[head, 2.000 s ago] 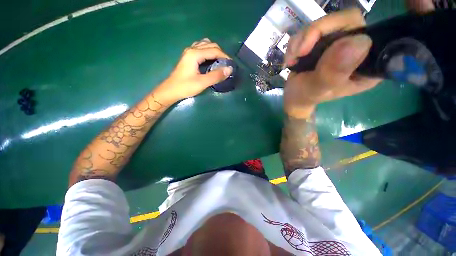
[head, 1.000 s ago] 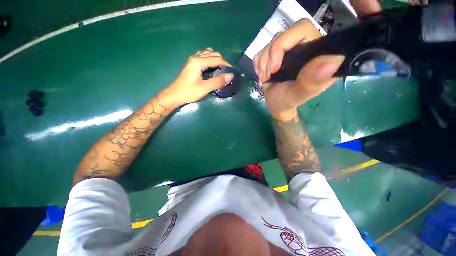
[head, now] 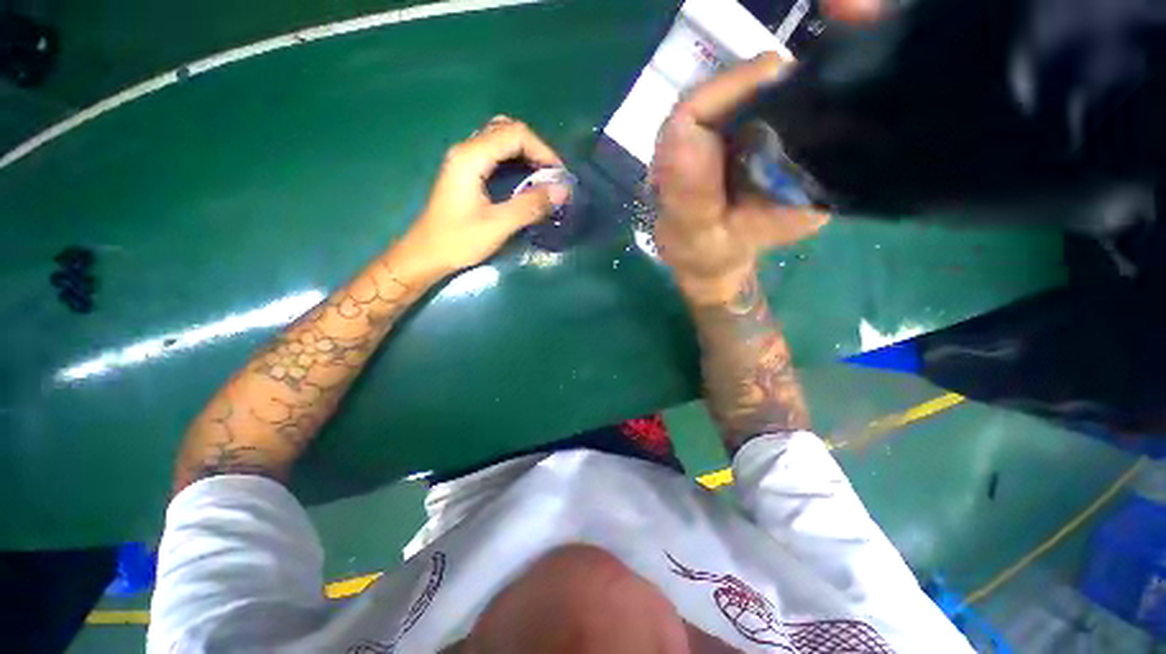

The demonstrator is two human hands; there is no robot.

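Observation:
My left hand (head: 492, 198) holds a small round black unit (head: 552, 215) on the green bench, thumb on its pale top edge. My right hand (head: 716, 205) is around the thick black screwdriver (head: 946, 121), which is blurred and fills the upper right. Part of a blue-and-white badge (head: 780, 173) shows beside the right palm. The screwdriver's bit cannot be made out. Small shiny screws (head: 646, 224) lie on the bench between the hands.
A white box-like feeder (head: 684, 77) stands behind my right hand, partly hidden. A cluster of small black parts (head: 74, 279) lies at far left. A dark object (head: 26, 49) is at the top left corner. The bench (head: 512, 371) has a white line along its far side.
The screwdriver has turned, so its badge now shows near my right palm. My right hand has moved left since the oldest frame. My left hand still holds the unit, slightly further left.

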